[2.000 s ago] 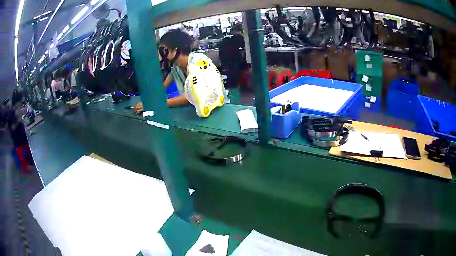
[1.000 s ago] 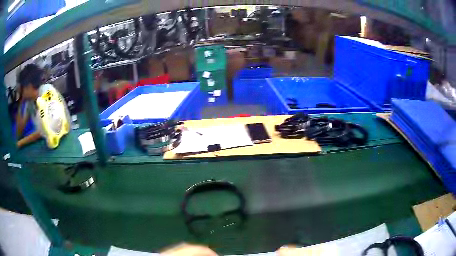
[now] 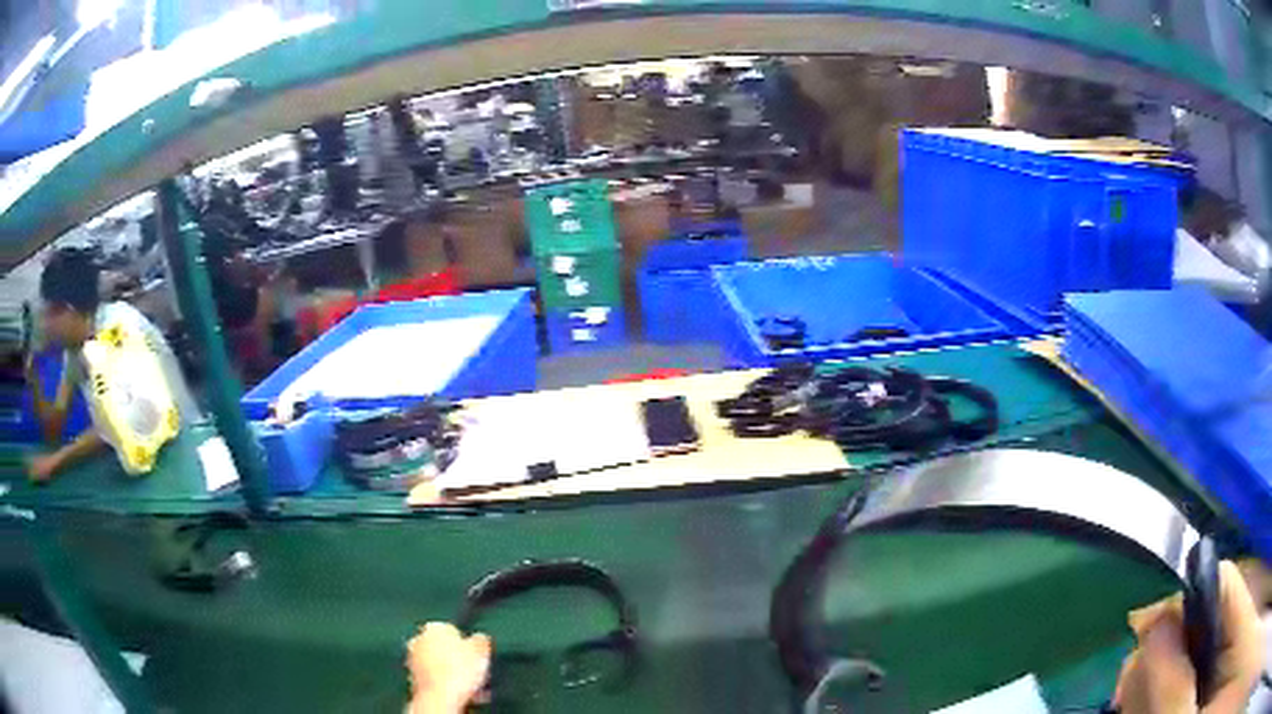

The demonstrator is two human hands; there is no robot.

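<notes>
A large headband [image 3: 1025,481] with a silvery outer band is raised close to the camera at the right. My right hand [image 3: 1186,642] grips its right end, and its left end hangs free. A second black headband [image 3: 551,575] lies on the green surface, lower centre. My left hand [image 3: 449,667] is at that headband's left side, its fingers bent; whether it grips the headband or only overlaps it in view cannot be told. Both hands are partly cut off by the lower edge.
Another headband [image 3: 209,554] lies at left on the green surface [image 3: 349,600]. Across stand a tan board [image 3: 767,467] with papers [image 3: 558,444] and smartphone [image 3: 670,423], a headband pile [image 3: 879,405], blue bins [image 3: 865,307], blue sheets [image 3: 1186,377], a green upright [image 3: 209,349] and a person [image 3: 77,356].
Both hands have come further into view. The right hand now holds a headband up at the right. The left hand has moved to the left side of the centre headband. The view has shifted slightly.
</notes>
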